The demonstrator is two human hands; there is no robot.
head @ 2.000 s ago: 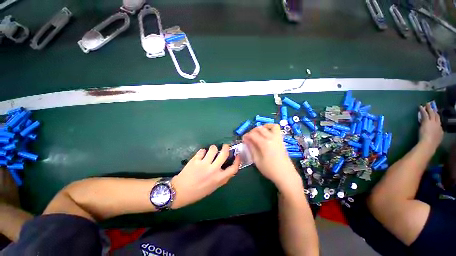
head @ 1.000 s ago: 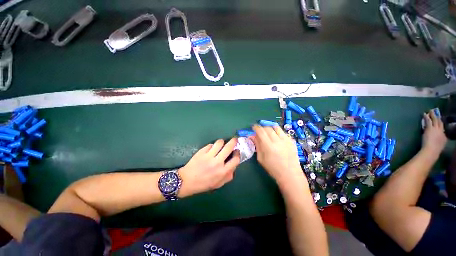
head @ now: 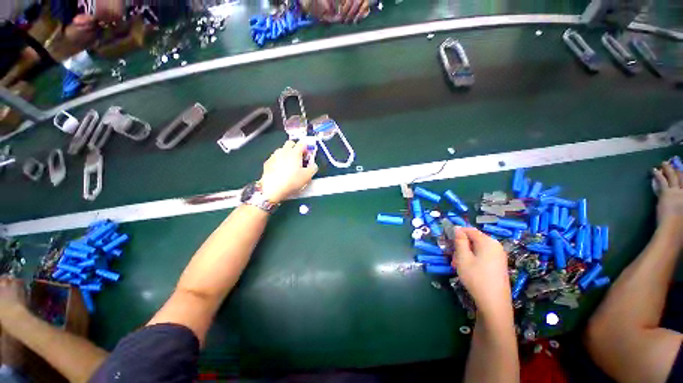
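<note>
My left hand (head: 288,173), with a watch on its wrist, reaches across the white strip. Its fingertips are at the block end of a grey loop-shaped housing (head: 293,112), beside another housing (head: 335,146) with a blue bar. A small whitish and bluish piece shows at the fingers; whether they grip it is unclear. My right hand (head: 479,258) pinches a small grey metal plate (head: 448,233) above the left side of the mixed pile of blue cylinders (head: 558,247), plates and small discs.
More housings (head: 181,126) lie along the dark green lane beyond the white strip (head: 389,178). Another blue pile (head: 93,254) is at left. A person's arm (head: 636,277) is at the right edge, another arm (head: 52,340) at lower left. People's hands (head: 337,9) show across the lane.
My left hand has moved from the worktop up to the lane. My right hand has moved right to the pile and now holds a plate. The view has shifted, showing the far side.
</note>
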